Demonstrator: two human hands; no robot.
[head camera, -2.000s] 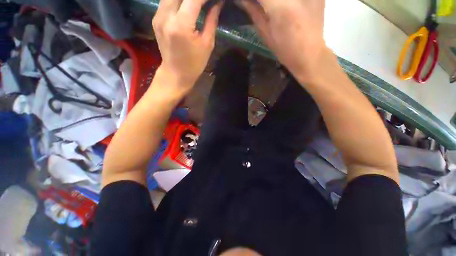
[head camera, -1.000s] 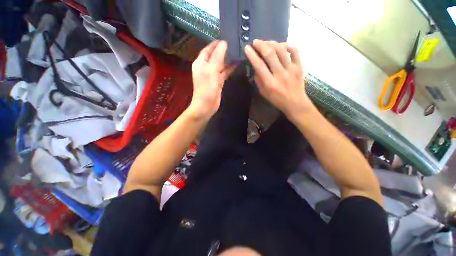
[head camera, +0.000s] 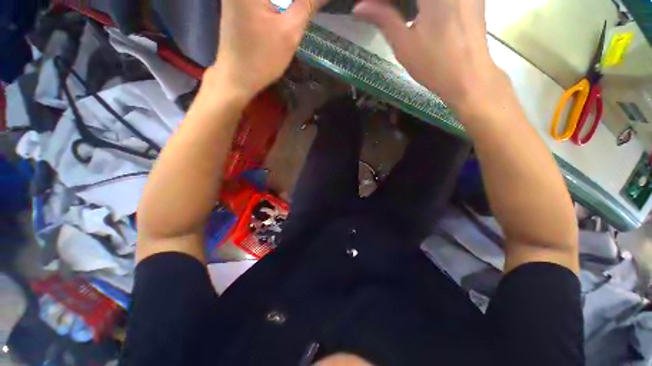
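My left hand (head camera: 263, 44) and my right hand (head camera: 445, 51) are at the top edge of the picture, over the bench edge, with their fingers partly cut off. My right thumb is held apart from that hand's fingers. A small dark strip, perhaps the dark grey sleeve end (head camera: 389, 7), shows between the hands; most of it is out of the picture. Whether either hand grips it cannot be told. The white machine table (head camera: 532, 86) has a green speckled front edge. Scissors with yellow and red handles (head camera: 569, 113) lie on its right part.
Dark grey cloth (head camera: 182, 25) hangs at upper left. A black hanger (head camera: 107, 139) lies on pale cloth pieces at left. A red crate (head camera: 254, 136) and a small red basket (head camera: 249, 232) of mixed items stand below the bench. Grey pieces (head camera: 600, 279) lie at lower right.
Both hands have moved up and away from me, out to the picture's top edge. The buttoned sleeve end, clear to see one second ago, is now almost wholly out of view.
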